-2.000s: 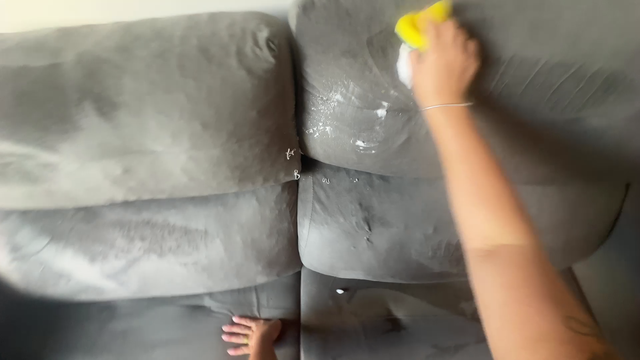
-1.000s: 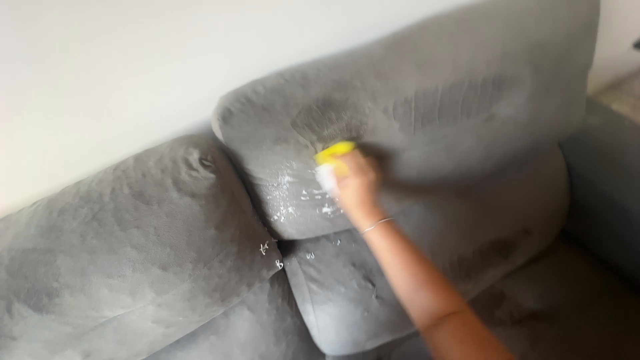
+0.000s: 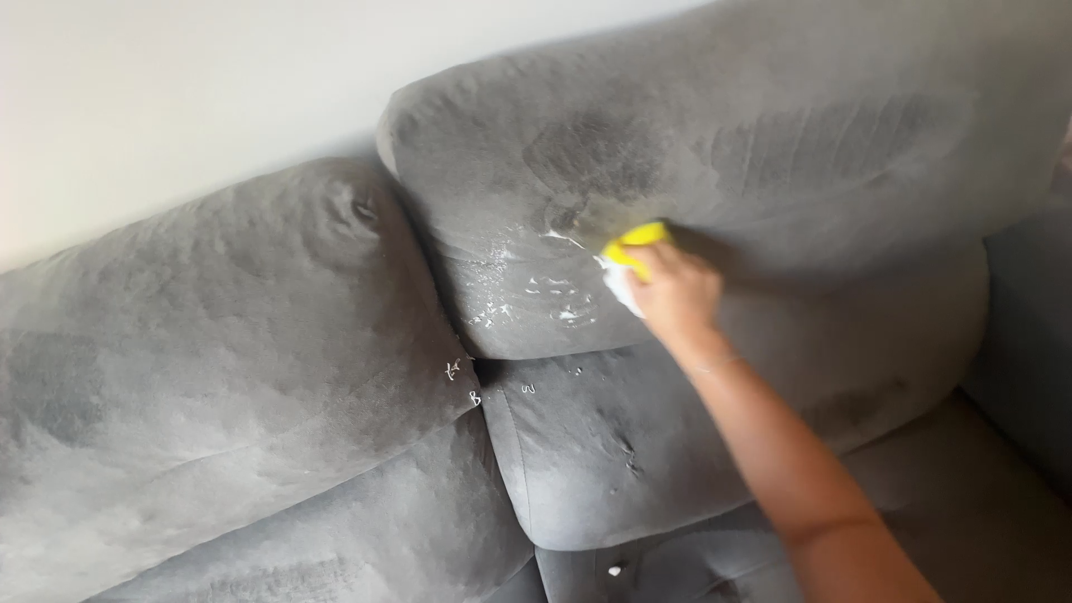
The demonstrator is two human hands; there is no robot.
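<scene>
My right hand (image 3: 680, 293), a thin band at its wrist, grips a yellow sponge (image 3: 638, 244) with white foam (image 3: 620, 289) along its lower side. The sponge lies against the upper right back cushion (image 3: 519, 126) of a grey fabric sofa. White foam flecks (image 3: 565, 301) are scattered on that cushion, left of the sponge. Darker, damp-looking patches (image 3: 599, 155) show above it. A small white blob (image 3: 615, 570) rests on the seat below. My left hand is out of view.
The left back cushion (image 3: 218, 335) adjoins the right one at a dark gap, with small white bits near the gap's lower end. Lower back cushions (image 3: 620, 469) run beneath. A pale wall (image 3: 167, 100) stands behind, and a dark grey sofa arm (image 3: 1026, 335) is at the right edge.
My left hand, on the seat two seconds ago, is no longer in view. My right hand has moved the sponge lower on the right cushion since then. The view has shifted and tilted.
</scene>
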